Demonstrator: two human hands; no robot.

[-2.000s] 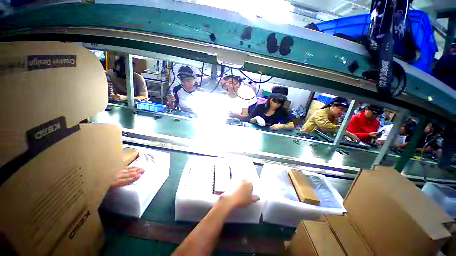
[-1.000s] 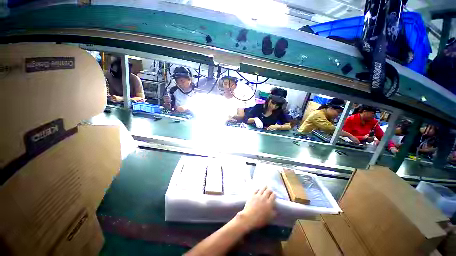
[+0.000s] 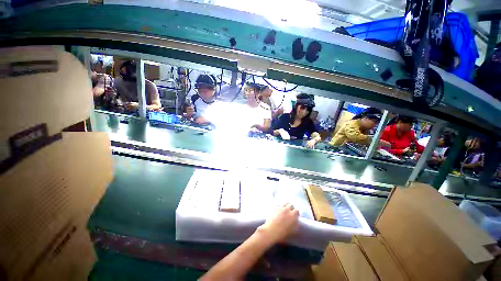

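Observation:
Two white foam trays stand side by side, touching. The left foam tray (image 3: pixel 203 224) has a narrow accessory box (image 3: pixel 230 195) in it. The right foam tray (image 3: pixel 313 232) holds a brown accessory box (image 3: pixel 320 204) and a shiny grey bagged product (image 3: pixel 341 208). My right hand (image 3: pixel 281 224) has its bent fingers on the front edge of the right tray, near where the two meet; its thumb is hard to see. My left hand is not in view.
A brown printed carton (image 3: pixel 46 203) with a raised lid (image 3: pixel 44 99) stands at left. Small brown boxes (image 3: pixel 351 262) and a larger brown box (image 3: pixel 434 230) stand at right. The green conveyor (image 3: pixel 143 192) runs underneath, below an overhead shelf (image 3: pixel 209 35). People sit across the line.
The third foam tray at left and my left hand went out of view. My right hand moved from the left tray to the right one. The trays touch and sit further left; the carton shifted left.

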